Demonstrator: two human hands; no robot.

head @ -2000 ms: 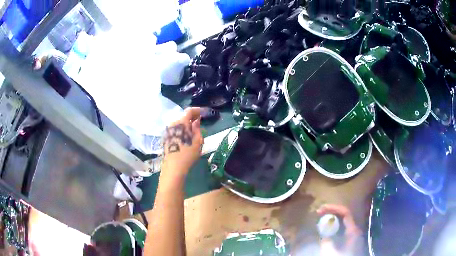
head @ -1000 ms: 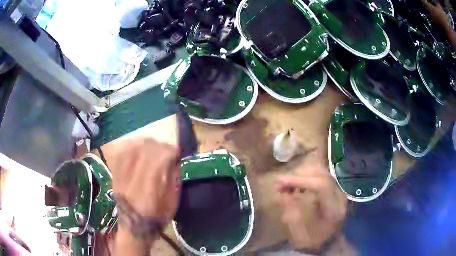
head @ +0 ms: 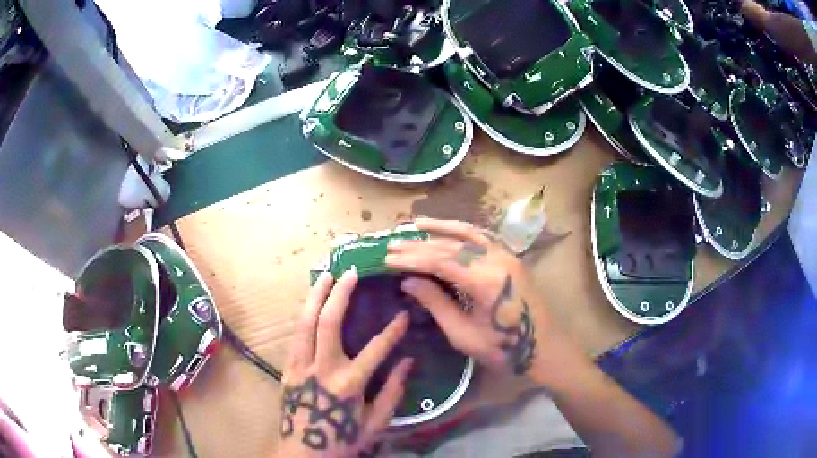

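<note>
A green body shell (head: 358, 254) with a dark inside lies on the tan bench in front of me, its rounded pale-rimmed end towards me. My left hand (head: 345, 371) is on its left side, fingertips at the upper edge and thumb over the dark opening. My right hand (head: 470, 291) holds its upper right edge, with fingers bent into the opening. Both hands hide much of the shell, and the black insert cannot be told clearly from the dark inside. The white glue bottle (head: 522, 224) is just beyond my right hand, tip up, touched by neither hand.
Green shells with dark insides lie at the back (head: 390, 125) and right (head: 643, 241), overlapping at upper right. Two or more shells (head: 184, 309) stand at left beside a black cable (head: 251, 353). Black parts (head: 309, 36) and white plastic (head: 197, 76) are behind. An arm shows at top right.
My left hand has moved right onto the shell; the dark piece beside it earlier is no longer distinct. My right hand has moved from the bare bench onto the shell.
</note>
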